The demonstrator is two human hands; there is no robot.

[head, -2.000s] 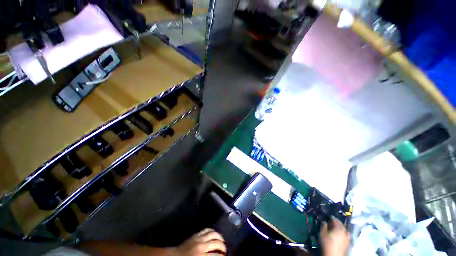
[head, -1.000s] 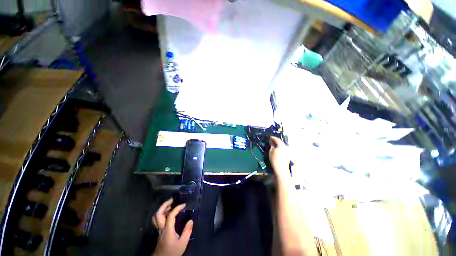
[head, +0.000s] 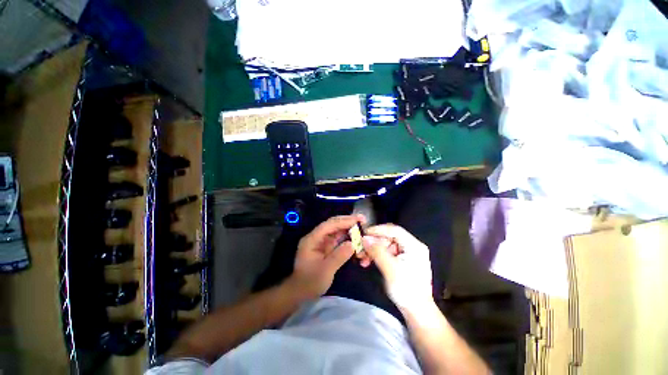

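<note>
My left hand (head: 322, 254) and my right hand (head: 399, 265) meet over my lap. Their fingertips hold a small tan part (head: 357, 239) between them. To their upper left, the black smart door lock (head: 291, 155) lies across the bench's front edge, its keypad digits lit white. A blue ring glows near its lower end, and the lever handle (head: 251, 220) sticks out to the left. A white test cable (head: 381, 192) runs along the bench edge from the lock toward a small green circuit board (head: 432, 154).
On the green bench (head: 351, 157) are a pale label strip (head: 293, 117), a battery pack (head: 381, 109), loose batteries (head: 266, 88) and small black parts (head: 439, 80). White bags (head: 571, 110), pink paper (head: 513, 242) and cardboard sheets (head: 622, 293) are right. Black locks (head: 121, 220) fill the left rack.
My right hand has come back from the black parts to my lap. My left hand has left the lock and joined it at the tan part. The keypad and ring are now lit.
</note>
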